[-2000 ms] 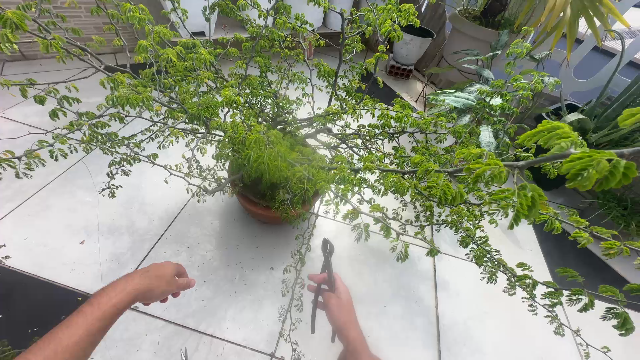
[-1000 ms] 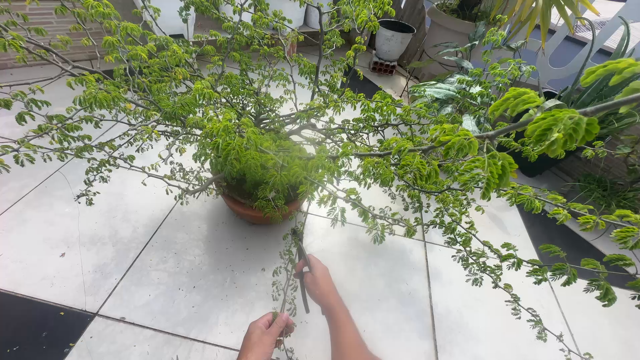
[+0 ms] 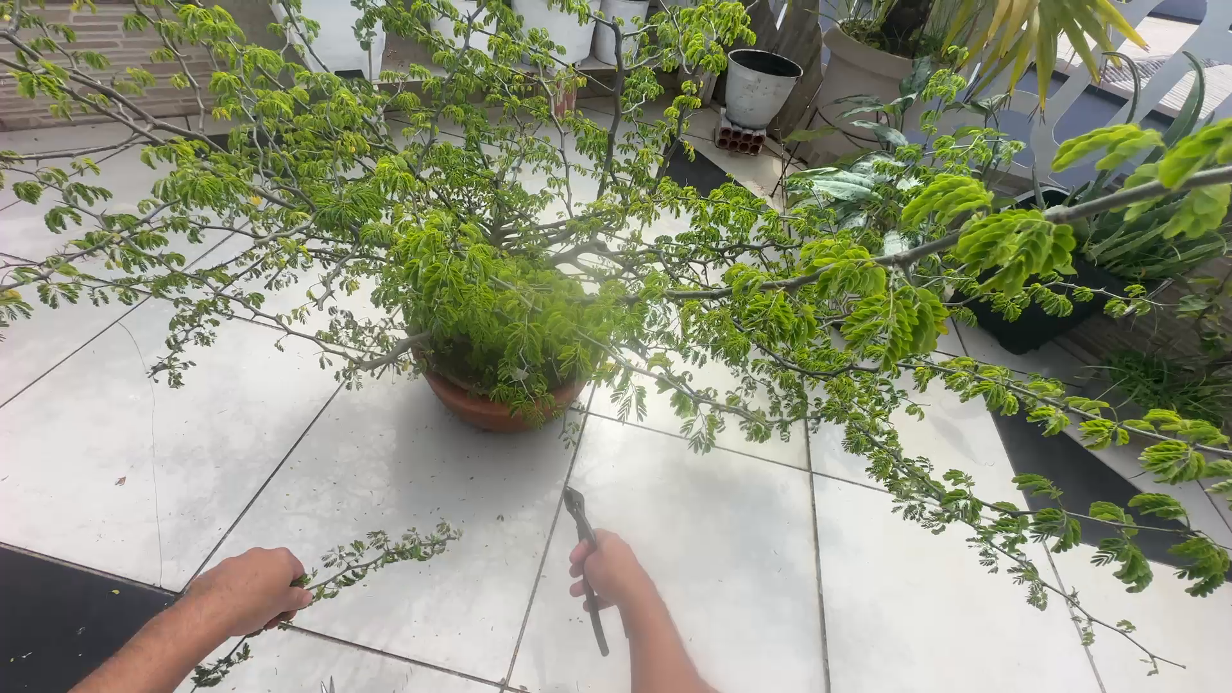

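Observation:
My left hand (image 3: 252, 589), at the lower left, is closed around a thin leafy branch (image 3: 377, 560) that sticks out on both sides of it. In my right hand (image 3: 608, 570), at the lower middle, is a dark metal branch cutter (image 3: 583, 531), its head pointing up and away; whether its jaws are apart cannot be told. Beyond both hands a small-leaved bonsai tree (image 3: 568, 255) with long spreading branches stands in a round terracotta pot (image 3: 491, 409). The held branch is apart from the tree. Leaves hide much of the trunk and the pot's far rim.
Long branches reach far left and right, one (image 3: 1059, 214) close to the camera. Behind stand a grey-white bucket (image 3: 758, 91) on a hollow brick (image 3: 739, 135), a large beige planter (image 3: 857, 82) and a dark pot (image 3: 1035, 313). The tip of a metal tool (image 3: 328, 685) shows at the bottom edge.
The branch that hung in front of the pot is now off the tree, in my left hand, which has moved left with it. The cutter in my right hand has moved away from the pot.

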